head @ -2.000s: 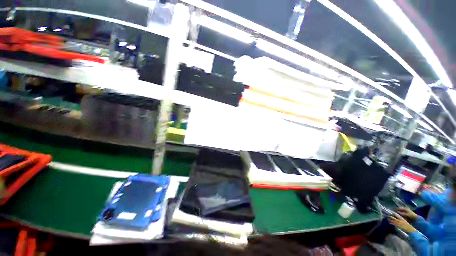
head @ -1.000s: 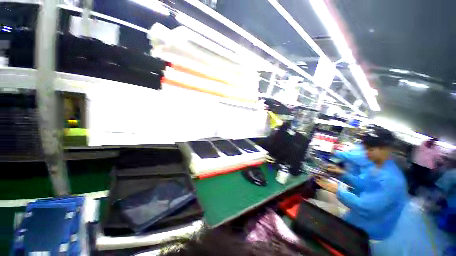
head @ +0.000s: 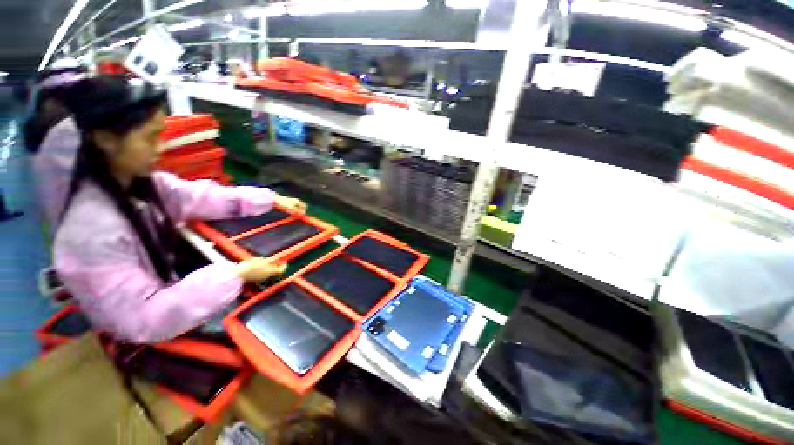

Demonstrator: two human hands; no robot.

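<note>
Neither of my hands is in view. A blue tablet back cover (head: 418,323) lies on white sheets (head: 400,375) on the bench, its camera cutout at the left corner. Left of it, an orange-red foam tray (head: 361,322) holds dark tablets or screens in its pockets; the nearest screen (head: 297,328) is glossy and reflective. Right of the cover, a black tray (head: 601,326) holds a dark screen unit (head: 579,391), with a white edge beneath the tray.
A person in a pink smock (head: 148,287) at the left has both hands at another orange-red tray (head: 261,236). Cardboard (head: 65,395) lies low left. A white foam tray (head: 714,382) with dark units is at the right. A shelf post (head: 487,165) stands behind the cover.
The view has swung left. The person in pink and the orange-red trays now show, and the worker in blue at the right is out of view. The blue cover still lies on the sheets.
</note>
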